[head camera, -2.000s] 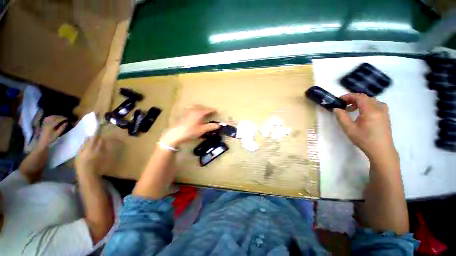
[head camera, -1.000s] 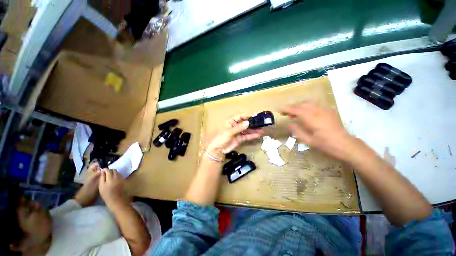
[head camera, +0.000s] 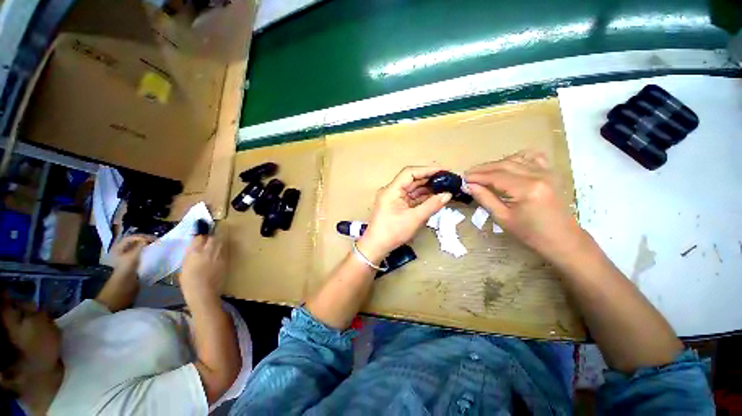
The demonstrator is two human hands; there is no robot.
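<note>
My left hand (head camera: 407,208) holds a black case (head camera: 445,184) above the cardboard mat. My right hand (head camera: 521,195) has its thumb and fingertips closed on the case's right end, at a small white bit there. White paper scraps (head camera: 447,232) lie on the mat just below the hands. One black case with a white tab (head camera: 351,228) lies left of my left wrist. Another case (head camera: 398,260) is partly hidden behind that wrist. A row of black cases (head camera: 650,126) stands side by side on the white surface at right.
A loose pile of black cases (head camera: 268,200) lies on the cardboard mat (head camera: 521,284) at left. A neighbouring person (head camera: 138,349) handles a white sheet (head camera: 175,244) at far left. A large carton (head camera: 98,97) stands upper left. The green belt (head camera: 456,57) runs behind.
My right hand set down a case at the row, then came back left to the mat. My left hand picked up a case from the mat; both hands now meet on it.
</note>
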